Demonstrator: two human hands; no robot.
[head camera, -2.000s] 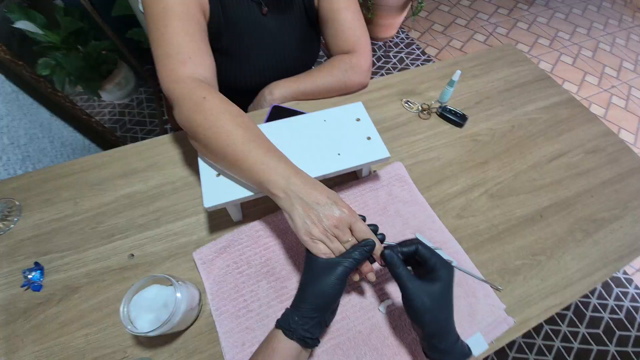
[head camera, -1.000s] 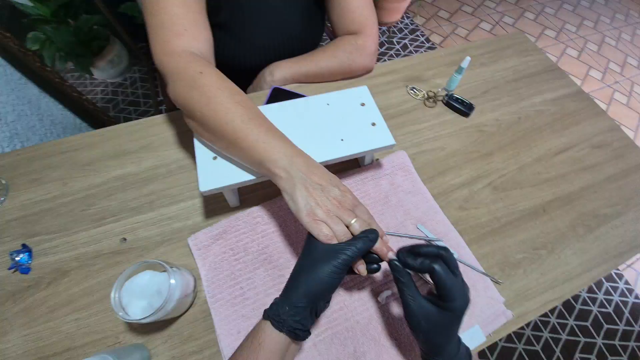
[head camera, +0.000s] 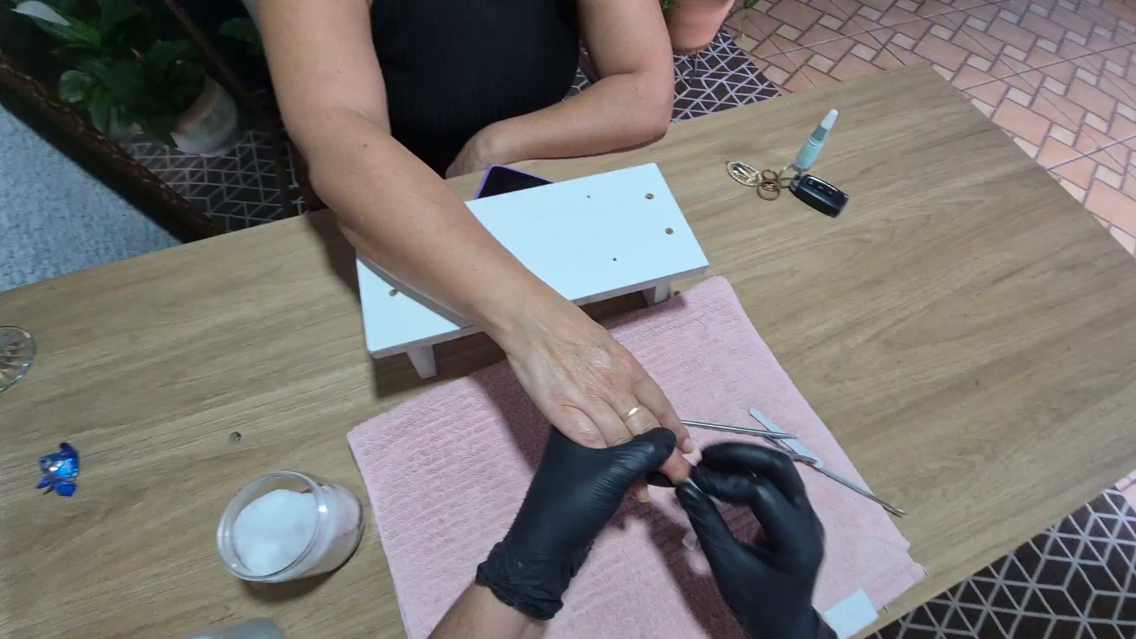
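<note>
My left hand (head camera: 581, 506), in a black glove, grips the fingers of another person's hand (head camera: 590, 377), which wears a ring and reaches in over a white raised board (head camera: 586, 231). At one of those fingertips, my right hand (head camera: 754, 524), also gloved in black, pinches a small whitish thing, too hidden to name. Both of my hands are above a pink towel (head camera: 453, 461). Thin metal tools (head camera: 856, 490) and a pale nail file (head camera: 781, 432) lie on the towel to the right of the held fingers.
A clear jar of white cotton (head camera: 275, 532) stands left of the towel, with a blue ornament (head camera: 60, 470) farther left. Keys with a black fob (head camera: 818, 193) and a small pale-green bottle (head camera: 815, 142) lie at the back right. A phone (head camera: 510, 181) is behind the board.
My hands stay at the other person's fingers. Over the last two seconds, the metal tools and the nail file have come into fuller view beside my right hand.
</note>
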